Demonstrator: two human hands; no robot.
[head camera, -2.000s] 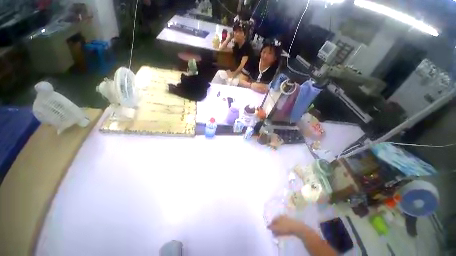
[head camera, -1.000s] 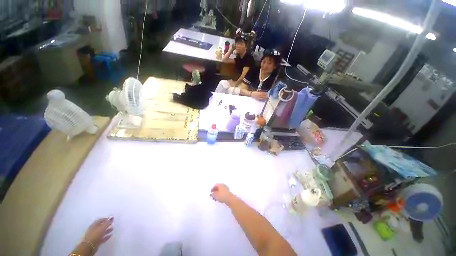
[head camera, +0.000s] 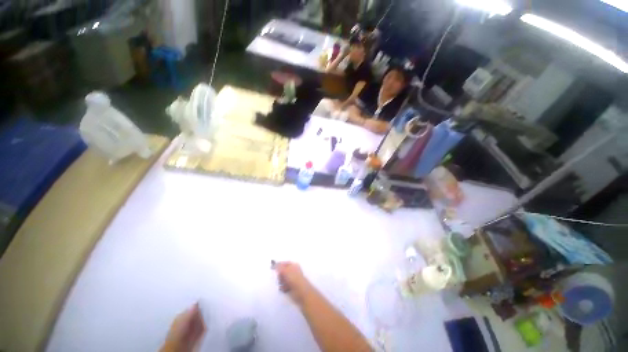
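My right hand (head camera: 290, 278) is over the white table top (head camera: 200, 237), its fingers closed on a small dark piece (head camera: 273, 263) whose tip shows past the fingertips. My left hand (head camera: 187, 328) is low in the view, left of the right hand, blurred; whether it holds anything cannot be told. A round grey-blue object (head camera: 242, 333) stands on the table between the two forearms, near the bottom edge, touched by neither hand.
Two white fans (head camera: 113, 130) stand at left, one by a slatted board (head camera: 234, 148). A bottle (head camera: 305, 176) is at the far edge. Thread cones (head camera: 436, 276), a cable loop (head camera: 385, 301), a black phone (head camera: 465, 337) and a blue-white fan (head camera: 585, 300) are at right. Two people sit beyond.
My right hand first came from the right side to mid-table, then shifted slightly left and down. My left hand came into view and moved right. The grey-blue object shows more fully.
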